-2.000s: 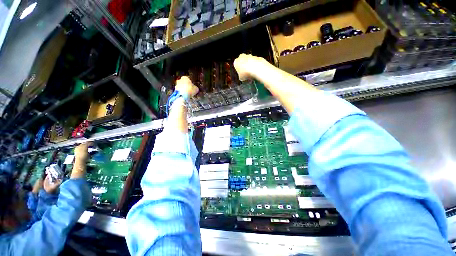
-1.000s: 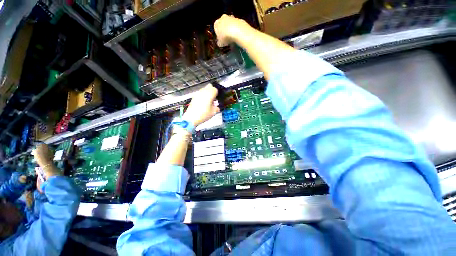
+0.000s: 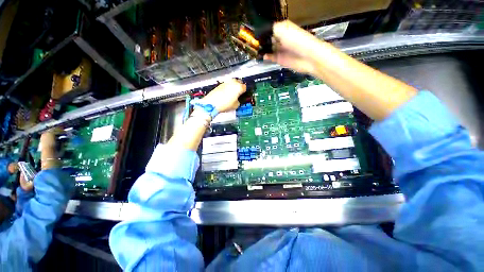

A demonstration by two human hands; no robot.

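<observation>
A green circuit board (image 3: 276,127) lies in a black carrier in front of me, with white blocks, blue parts and one black part with a yellow-orange patch (image 3: 339,130) at its right. My right hand (image 3: 289,48) is raised over the board's far edge and holds a dark part with orange-brown coils (image 3: 248,37) at its fingertips; it is blurred. My left hand (image 3: 225,96), with a blue wrist strap (image 3: 206,108), is at the board's far left corner, its fingers on a dark part there.
A clear tray with rows of orange-brown coils (image 3: 180,45) stands on the shelf behind the rail. Cardboard boxes (image 3: 334,15) stand on the shelves. Another worker's blue sleeves (image 3: 40,212) and hands are at the left, by another green board (image 3: 95,154). A metal rail (image 3: 297,211) runs along the near side.
My right hand has come away from the tray with a coil part and moved right and down. My left hand has gone from the tray to the board's far left corner.
</observation>
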